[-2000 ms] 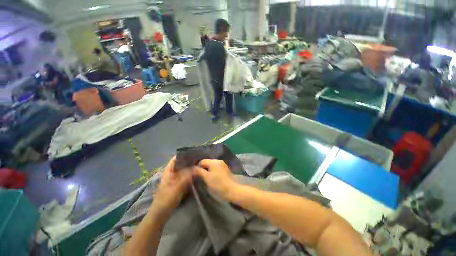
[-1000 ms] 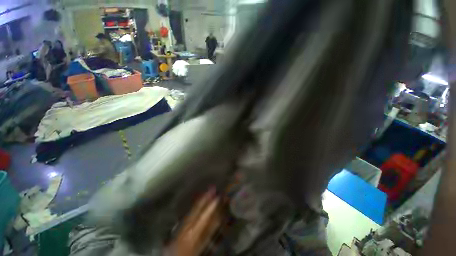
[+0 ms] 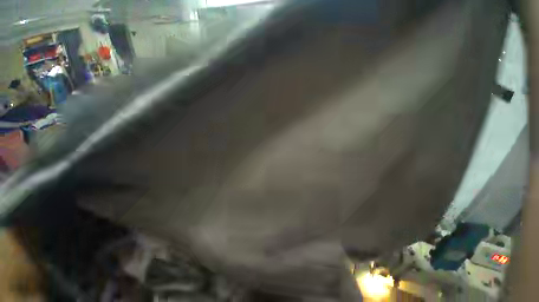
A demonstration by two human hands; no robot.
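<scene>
A very large grey cloth (image 3: pixel 283 147) is spread up across most of the view, motion-blurred, with a pale edge running from lower left to top centre. A blurred skin-toned patch at the lower left edge appears to be my left hand (image 3: pixel 16 271), cut off by the frame; its grip cannot be told. A blurred brownish strip along the right edge looks like my right arm; my right hand is out of view. The sewing machine's lamp glow (image 3: pixel 376 284) shows below the cloth at lower right.
A cream control box (image 3: pixel 486 270) with red digits stands at the lower right, beside a dark blue-green housing (image 3: pixel 460 245). Shelves (image 3: pixel 42 54) with red items and an orange bin (image 3: pixel 12 147) show at the left. The cloth hides most of the room.
The cloth has been lifted from the lap and now covers most of the view. The view has turned right, bringing in the lit machine area. The hands have moved apart towards the edges.
</scene>
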